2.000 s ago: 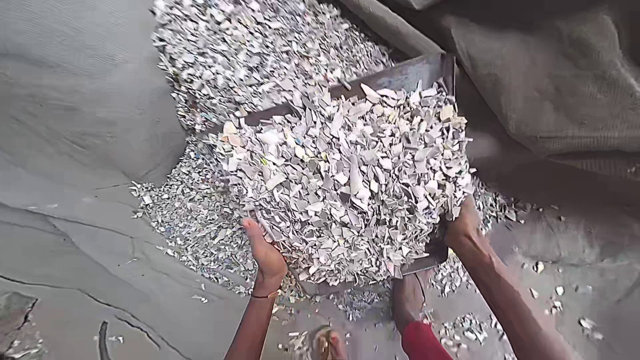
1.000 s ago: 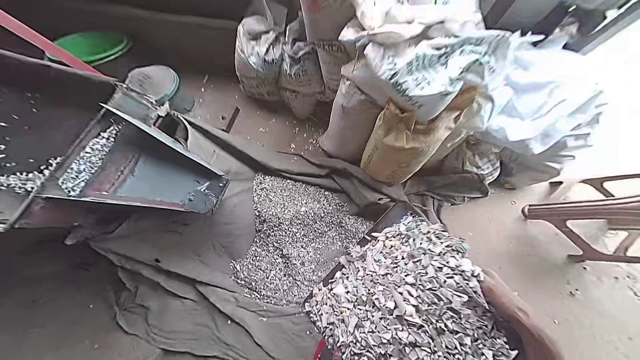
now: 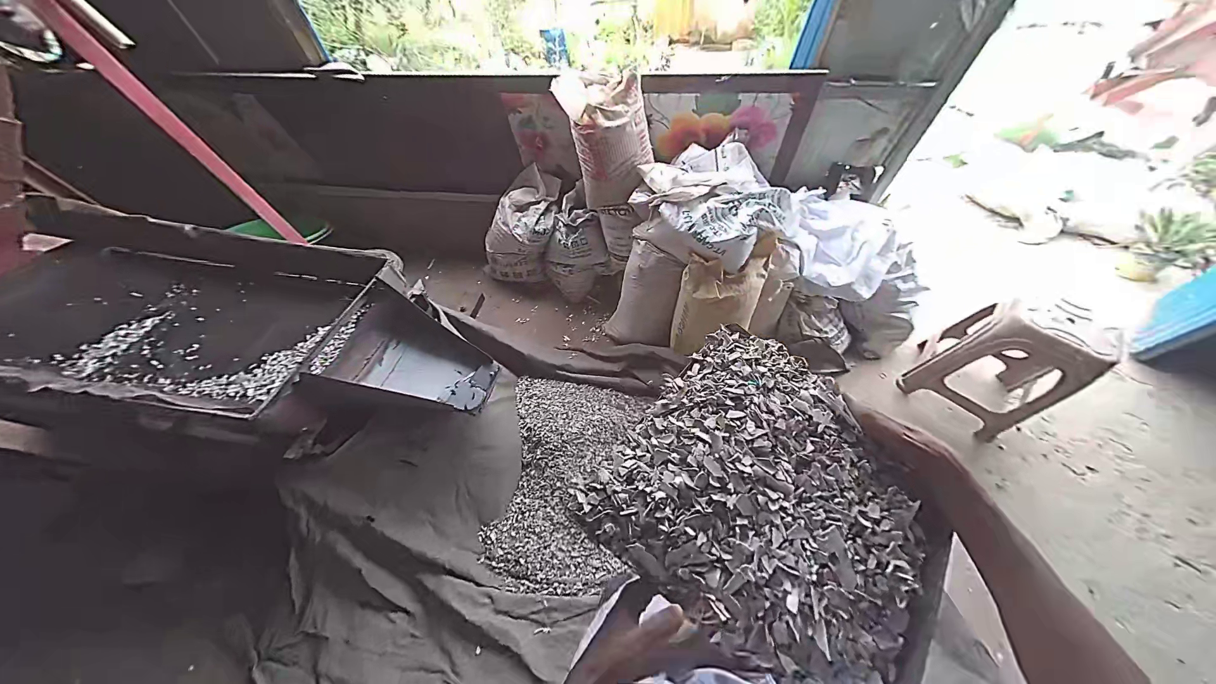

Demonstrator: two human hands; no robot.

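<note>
A metal tray (image 3: pixel 936 603) heaped with grey and white flakes (image 3: pixel 760 503) is held up in front of me. My left hand (image 3: pixel 646 638) grips its near left side, the thumb against the flakes. At the tray's right edge, my right hand (image 3: pixel 869 427) is mostly hidden behind the heap, with the forearm running to the lower right. Beyond and left of the tray, a pile of finer flakes (image 3: pixel 560 494) lies on a dark cloth sheet (image 3: pixel 399 532).
On the left stands a wide metal sieve bed (image 3: pixel 190 275) holding some flakes, with a metal chute (image 3: pixel 408 361) at its right end. Filled sacks (image 3: pixel 646 294) lean near the back wall. A plastic stool (image 3: pixel 1016 361) stands at right, and a green basin (image 3: pixel 285 228) sits behind the bed.
The view has swung up from the floor to the room. The heaped tray, low over the pile two seconds ago, is now raised beside it, with both hands still at its sides.
</note>
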